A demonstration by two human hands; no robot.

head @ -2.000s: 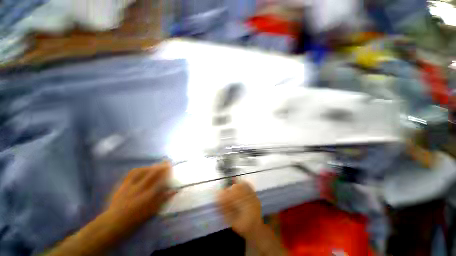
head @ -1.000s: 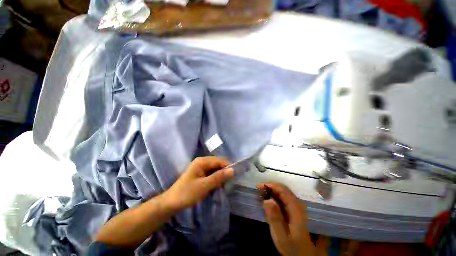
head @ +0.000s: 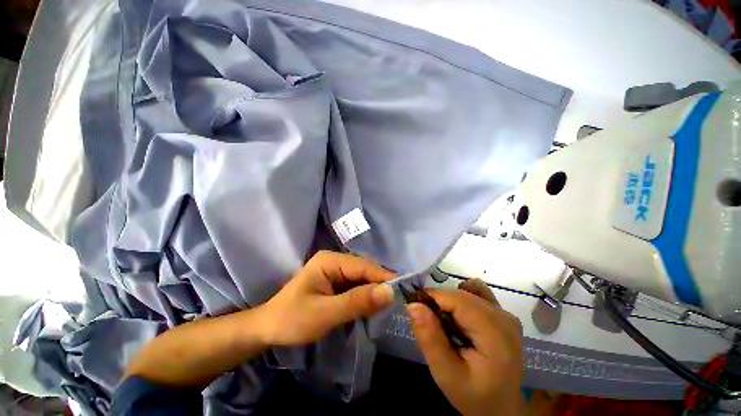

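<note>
A blue-grey garment (head: 244, 179) lies crumpled left of the sewing machine, with one flatter stitched panel reaching towards the machine head. A small white care label (head: 351, 225) shows on it. My left hand (head: 333, 296) pinches the garment's folded edge between thumb and finger. My right hand (head: 475, 341) holds small dark thread snips (head: 448, 322), their tips at the pinched edge just beside my left fingertips. The snips are partly hidden by my right fingers, and I cannot tell if the blades are closed on the cloth.
The white sewing machine head (head: 617, 195) with a blue stripe and "JACK" lettering stands at right. A black cable (head: 650, 341) curves below it. The table's ruler-marked front edge (head: 585, 363) runs below my hands. Red-handled scissors (head: 711, 378) show at the lower right edge.
The view has swung left, then closer. My left hand has come to pinch the garment's edge. My right hand has brought the snips up to that edge from the right.
</note>
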